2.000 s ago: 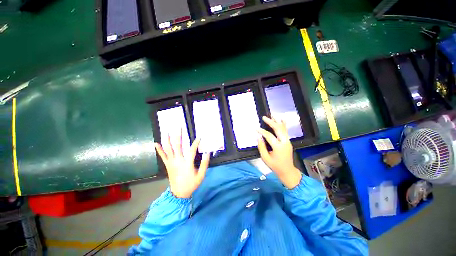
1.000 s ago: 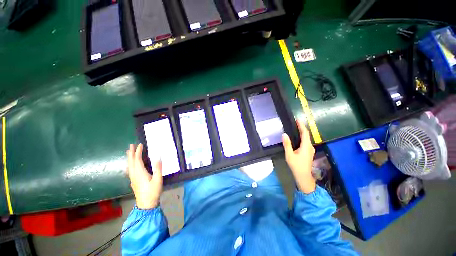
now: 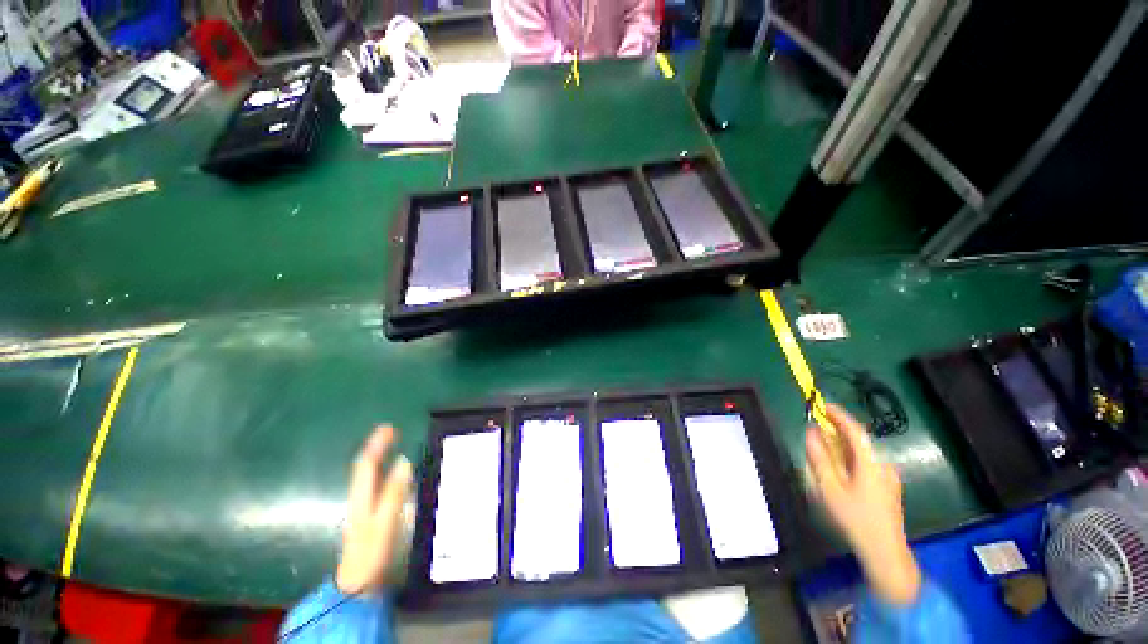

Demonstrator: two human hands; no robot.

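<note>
A black phone tray (image 3: 592, 585) lies on the green bench in front of me with its four smartphones (image 3: 548, 497) showing white screens. My left hand (image 3: 375, 510) is slightly blurred beside the tray's left end, fingers pointing forward, holding nothing. My right hand (image 3: 862, 497) is to the right of the tray's right end, over the yellow tape, also slightly blurred and holding nothing; its fingers look apart. Neither hand appears to touch the phones.
A stacked tray (image 3: 567, 292) of phones sits beyond. At right are a barcode label (image 3: 822, 327), a cable coil (image 3: 881, 405), another tray (image 3: 995, 472) and a fan (image 3: 1098, 566). A metal post (image 3: 869, 107) rises behind. A person in pink (image 3: 577, 28) is across the bench.
My hands have come away from the tray's ends to either side. The rightmost phone's screen has turned fully white. The view has tilted up, showing more of the far bench.
</note>
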